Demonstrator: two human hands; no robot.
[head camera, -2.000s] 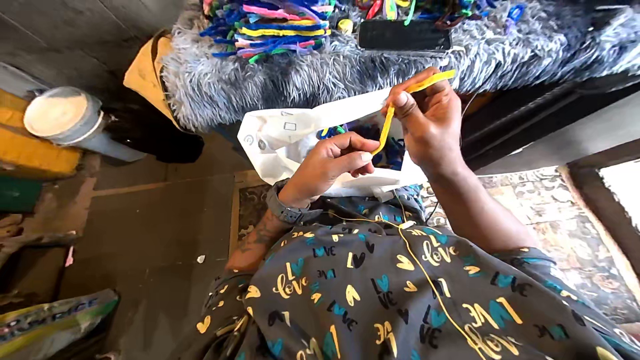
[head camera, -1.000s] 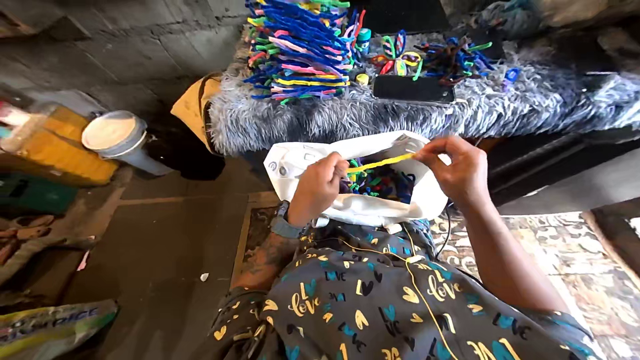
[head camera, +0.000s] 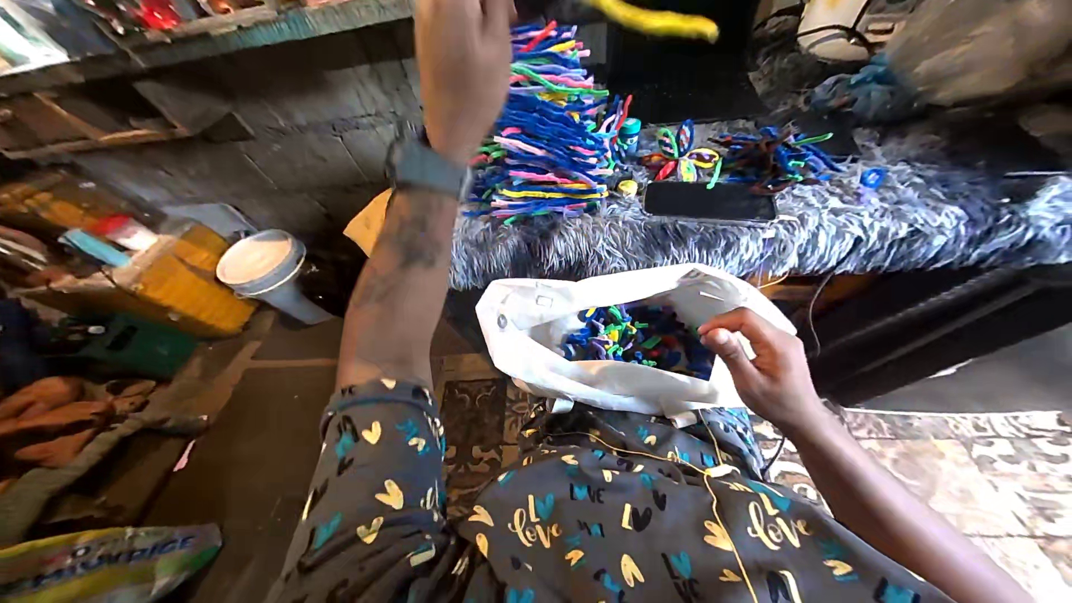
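Note:
At the top of the head view my left hand (head camera: 466, 71) is raised beside a stack of coloured fuzzy strips (head camera: 548, 138); its fingers are cut off by the frame edge. A yellow fuzzy strip (head camera: 657, 20) juts out to its right; its contact with the hand is out of view. My right hand (head camera: 766, 368) is at the right rim of a white bag (head camera: 536, 335) on my lap, thumb and index finger close together; whether they pinch anything cannot be told. Inside the bag lie many short coloured fuzzy pieces (head camera: 620, 335).
On the grey shaggy cover (head camera: 837, 226) lie a black phone (head camera: 710, 202), a looped flower of coloured strips (head camera: 682, 155), a dark bundle of strips (head camera: 770, 157) and a small yellow object (head camera: 626, 188). A pale bucket (head camera: 261, 264) stands at the left.
My left hand has moved from above the bag up beside the stack. The yellow strip, stretched between both hands before, is now at the top. My right hand has lowered to the bag's rim.

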